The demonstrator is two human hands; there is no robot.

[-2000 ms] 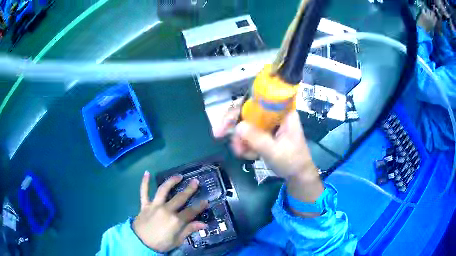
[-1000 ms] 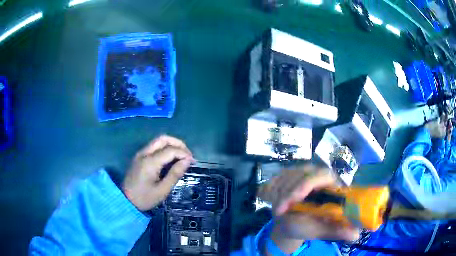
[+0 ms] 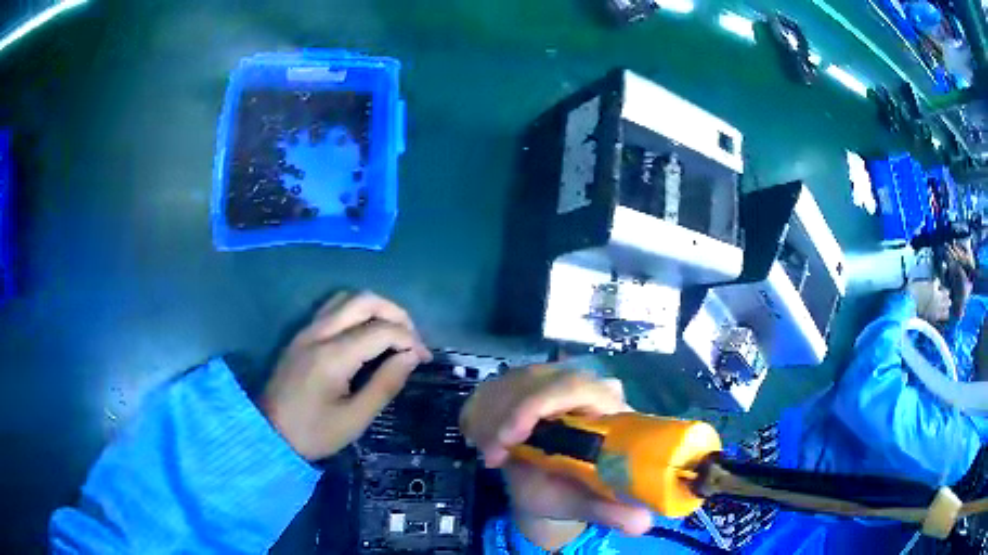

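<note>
My right hand (image 3: 553,434) is closed around the orange electric screwdriver (image 3: 639,455). The screwdriver lies nearly flat, its cable end to the right; its tip is hidden by my hand. My left hand (image 3: 341,374) is curled at the upper left of the dark fixture (image 3: 417,493), thumb and fingertips close together at its top edge. I cannot tell if they pinch a small part. The fixture's lower section shows two small pale squares. My right hand covers part of its upper right.
A blue bin (image 3: 309,233) with small black parts stands beyond my left hand. Two white-and-black screw feeders (image 3: 677,255) stand ahead to the right. Dark modules (image 3: 758,455) lie partly behind the screwdriver. A person in a blue sleeve (image 3: 894,379) is at the right.
My right hand first came down with the screwdriver, then moved left to the fixture. My left hand drew back from over the fixture to its upper left edge. The view has shifted.
</note>
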